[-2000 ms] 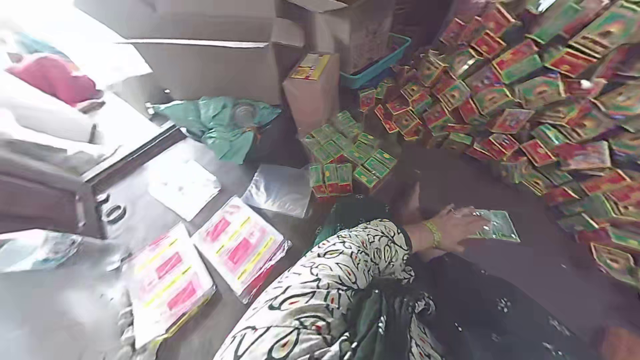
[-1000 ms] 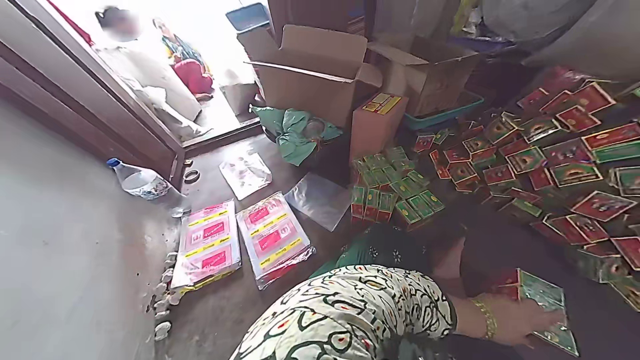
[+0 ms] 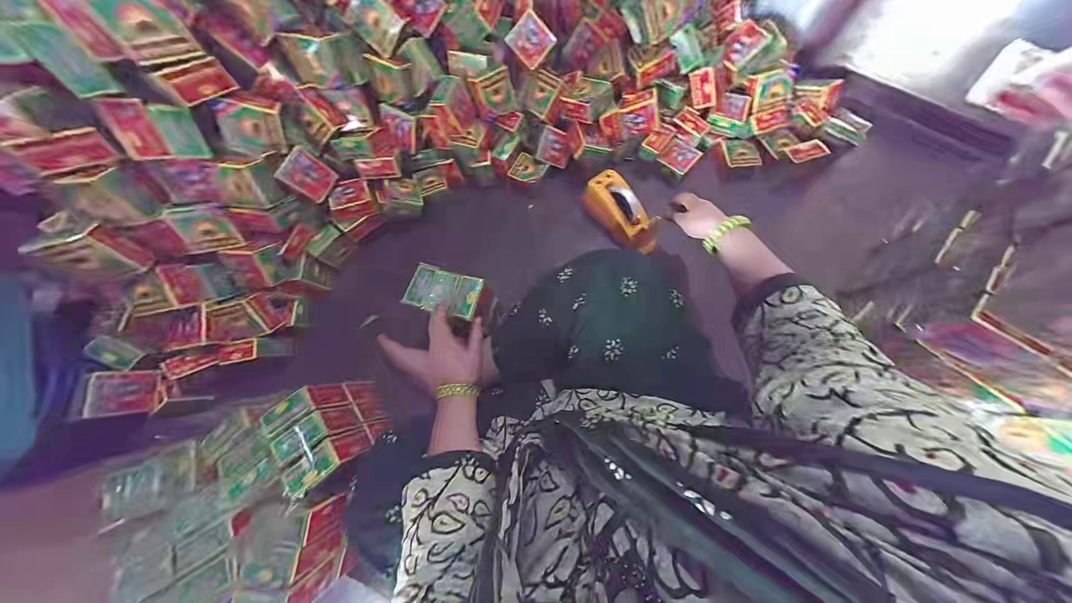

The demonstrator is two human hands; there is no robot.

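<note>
My left hand [image 3: 456,356], with a gold bangle, has its fingers on the near edge of a small block of green and red boxes [image 3: 444,287] on the dark floor. Just beyond my knee lies an orange tape dispenser [image 3: 618,205] with a pale roll in it. To its right is my right hand [image 3: 697,216], wearing a lime-yellow bangle, with fingertips pinched on what looks like a thin strip of tape at the dispenser's end. The strip is blurred.
Loose red and green boxes [image 3: 494,92] lie heaped in a wide arc across the far and left sides. Neat stacks of similar boxes [image 3: 306,427] stand at the lower left. A doorway sill [image 3: 930,113] is at the upper right, and blurred printed sheets [image 3: 980,347] lie at the right.
The view has swung far to the right. The tape dispenser and my second hand now show. A hand was on green boxes one second ago, and my left hand is on such boxes now.
</note>
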